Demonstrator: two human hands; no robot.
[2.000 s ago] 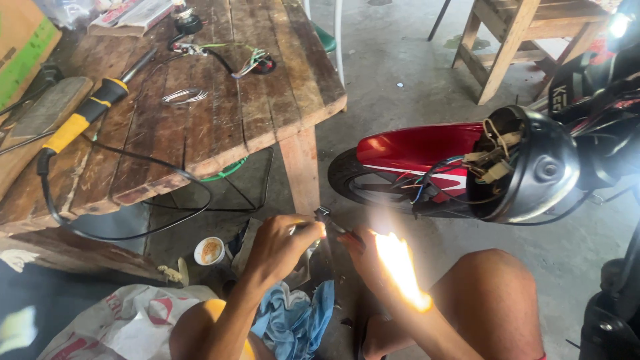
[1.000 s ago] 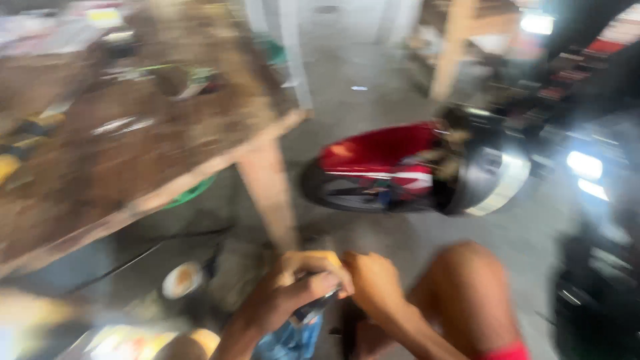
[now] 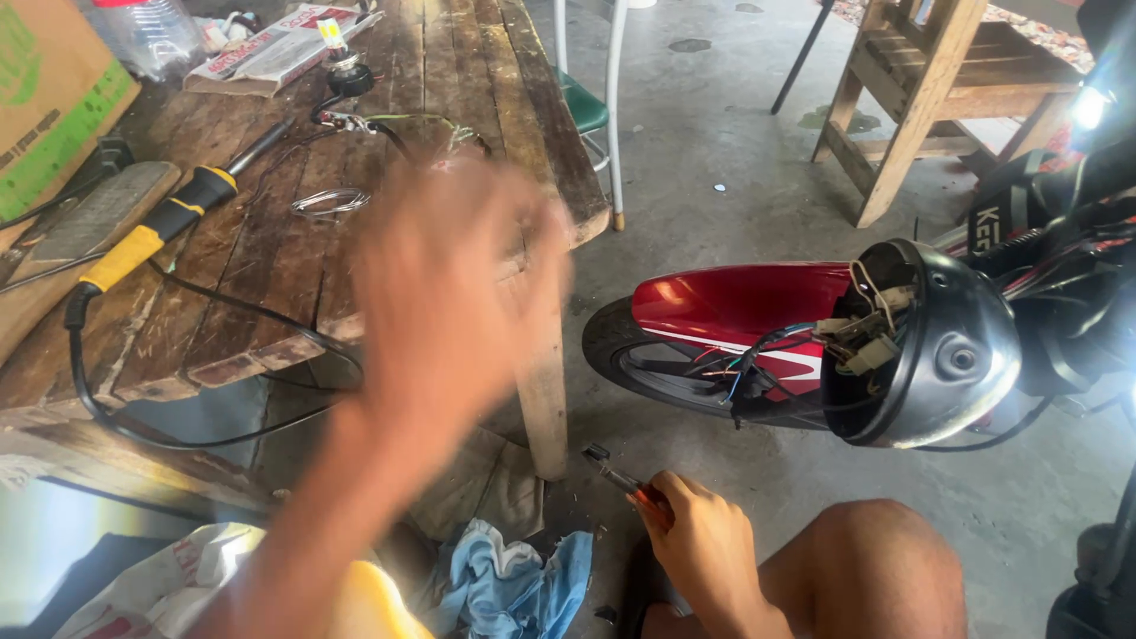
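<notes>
My left hand is raised over the front right edge of the wooden table; it is blurred, and whether it holds anything does not show. Low in front of my right knee, my right hand grips a small hand tool with an orange-red handle, a small dark piece at its far end. Behind my left hand, loose wires run to a circuit piece and an LED headlight bulb. A coil of thin silvery wire lies beside a yellow and black soldering iron.
A motorcycle with a red front fender stands to the right, its black headlight housing open with connectors hanging out. The iron's black cable loops below the table edge. Blue cloth lies between my legs. A cardboard box stands far left.
My hands were together below the table edge. My left hand has moved up and left over the table, apart from my right hand, which stays low with the tool.
</notes>
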